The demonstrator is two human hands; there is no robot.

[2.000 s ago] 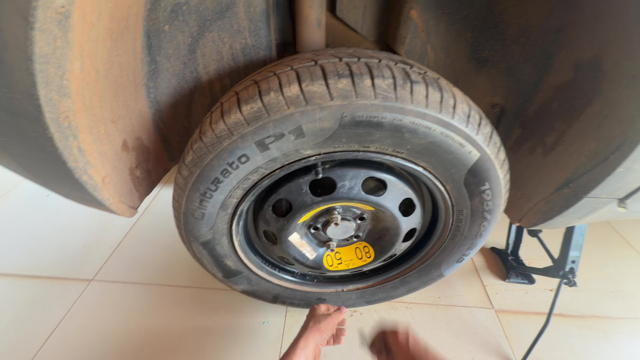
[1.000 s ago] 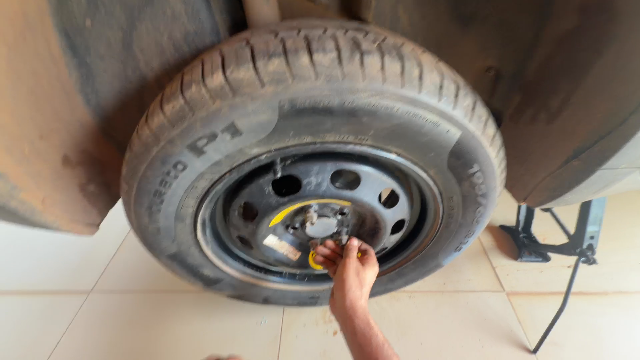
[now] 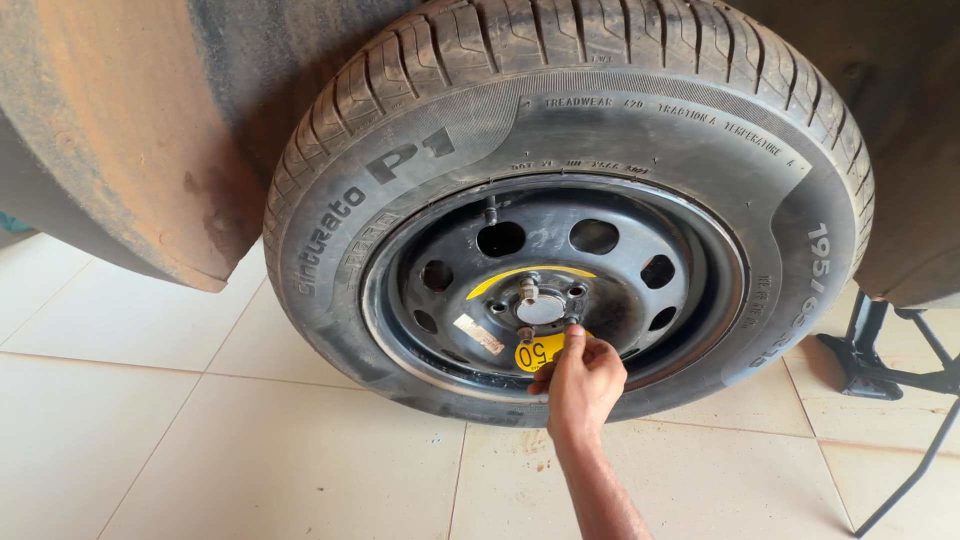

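A car wheel with a black tyre (image 3: 675, 142) and a black steel rim (image 3: 442, 240) fills the middle of the head view. At its hub, my right hand (image 3: 589, 382) has thumb and fingertips on a wheel bolt (image 3: 571, 321) at the lower right hole. One wheel bolt (image 3: 529, 291) protrudes above the round centre cap (image 3: 540, 308), another wheel bolt (image 3: 526, 334) below it. Two other bolt holes show no bolt. My fingers partly cover the yellow sticker (image 3: 534, 354). My left hand is out of view.
A dark scissor jack (image 3: 866, 352) stands at the right, with a thin rod (image 3: 915, 469) slanting down from it. The dirty wheel arch liner (image 3: 150, 150) hangs close at the left. Below lies a tiled floor (image 3: 300, 457).
Two seconds ago both hands were below the tyre; my right hand has since moved up to the hub, and my left hand has left the view. The view has come closer to the wheel.
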